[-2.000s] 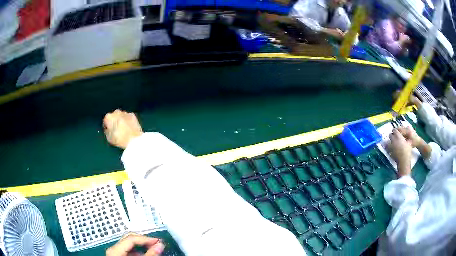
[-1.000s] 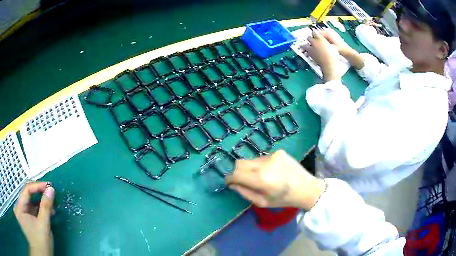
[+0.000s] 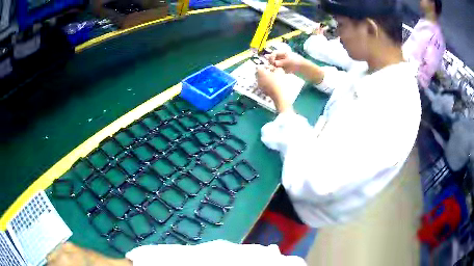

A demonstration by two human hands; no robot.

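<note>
Many black housing frames (image 3: 173, 198) lie in rows on the green mat, filling the middle of the view. My right hand (image 3: 83, 256) is at the bottom left edge, blurred and partly cut off, beside the white component tray (image 3: 37, 228). Its fingers are not clear and I cannot tell if it holds anything. My white right sleeve crosses the bottom edge. My left hand is not in view.
A blue parts bin (image 3: 208, 87) stands at the far end of the rows. A person in a white smock (image 3: 353, 135) sits at the right, both hands over a white tray (image 3: 270, 93). A yellow-edged green conveyor (image 3: 104, 98) runs behind. Red items lie below the bench edge.
The view has swung right. My right hand has moved from the near end of the frame rows to beside the tray. My left hand and the tweezers have left the view.
</note>
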